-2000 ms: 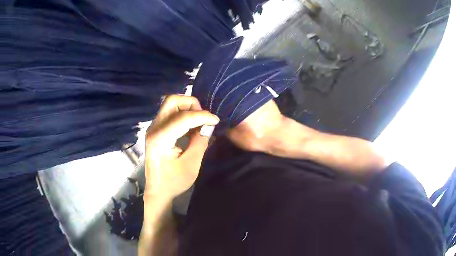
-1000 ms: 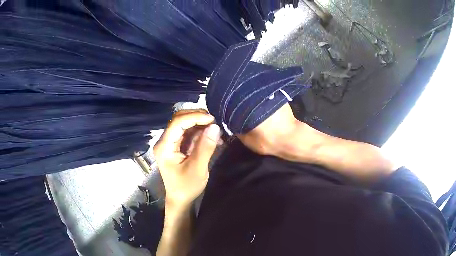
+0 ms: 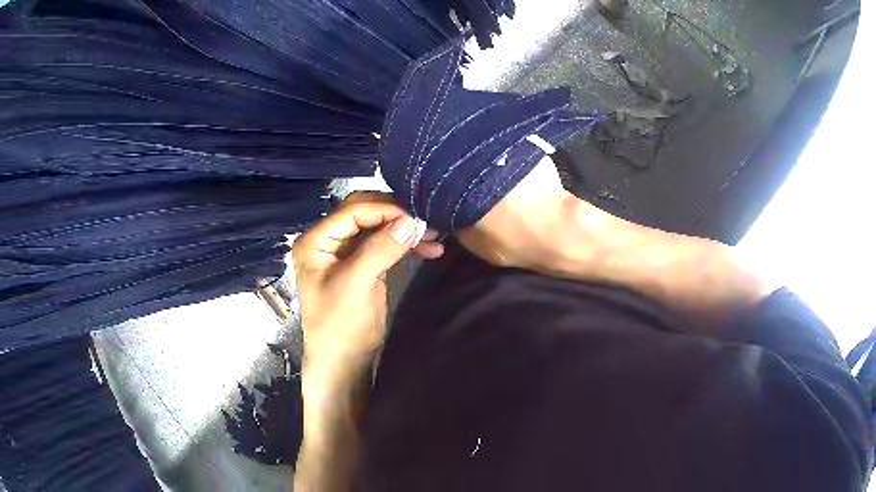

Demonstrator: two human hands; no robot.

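A handful of navy denim waistband strips [image 3: 480, 144] with pale stitch lines lies folded over my right hand [image 3: 475, 240]. Most of that hand is hidden under the strips; its wrist and a fingertip show. My left hand [image 3: 413, 235] is beside the lower left edge of the handful. Its thumb and fingers pinch a small white tag [image 3: 419, 231] at the strips' edge. Another white tag [image 3: 540, 144] sticks out near the strips' right ends, by my right wrist.
A broad fan of hanging navy strips [image 3: 173, 163] fills the left side. More dark strips [image 3: 67, 413] hang at the lower left. Dark scraps [image 3: 634, 125] lie on the grey floor [image 3: 692, 173]. A jagged dark heap [image 3: 264, 418] lies left of my left forearm. A bright white surface is at the far right.
My left thumb and fingers have closed at the strips' edge, where the white tag showed beside them a second ago. The handful has shifted slightly up and left since then.
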